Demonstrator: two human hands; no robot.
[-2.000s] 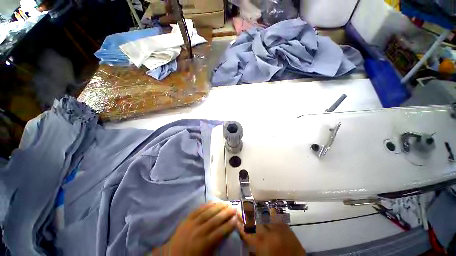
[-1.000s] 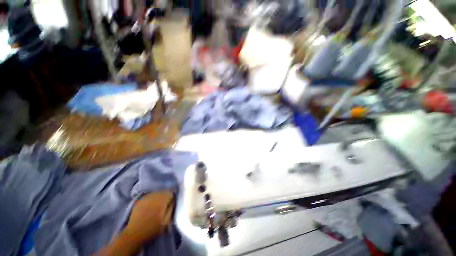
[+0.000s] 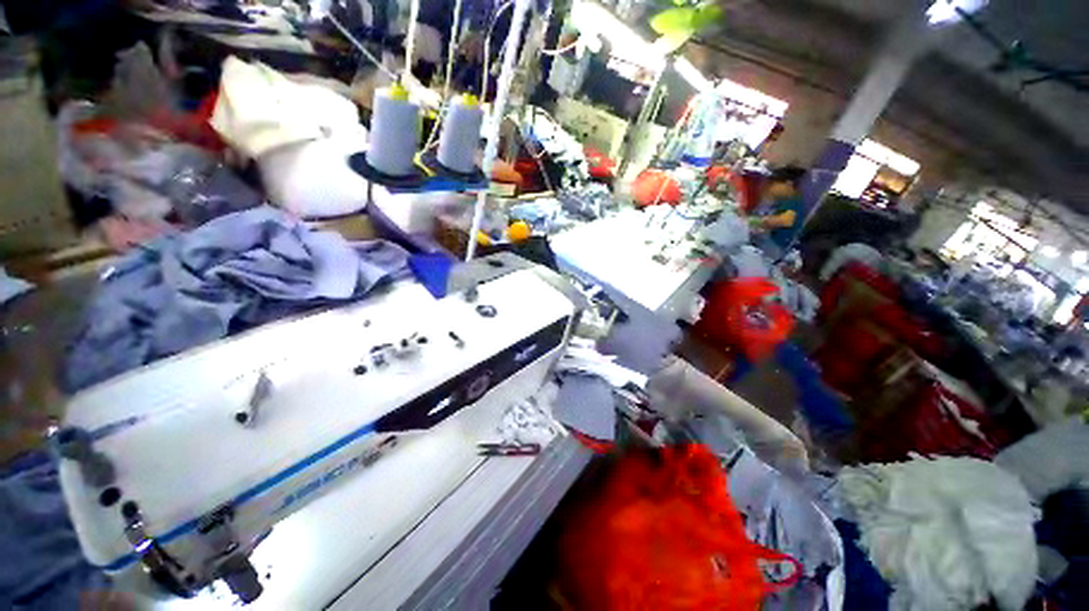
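The white sewing machine head point(image 3: 358, 358), with a blue stripe and a dark control panel, runs from lower left to centre. Its presser foot area point(image 3: 221, 561) is at the lower left. Blue-grey cloth point(image 3: 36, 525) lies at the left edge beside the head's end. Red-and-dark thread snips point(image 3: 510, 450) lie right of the needle, below the head, by white scraps point(image 3: 525, 420). Neither hand can be made out; a small brownish blur at the bottom left edge is too unclear to name.
A crumpled blue-grey heap point(image 3: 227, 281) lies behind the machine. Two thread cones point(image 3: 394, 131) stand on a rack. A bright red cloth or bag point(image 3: 669, 531) is low at right, near whitish cloth point(image 3: 943, 525). A person point(image 3: 779, 215) is far back.
The view has swung right and up. The machine head now sits further left. The hands at the cloth earlier are no longer clearly visible, and the red heap and workshop at right have appeared.
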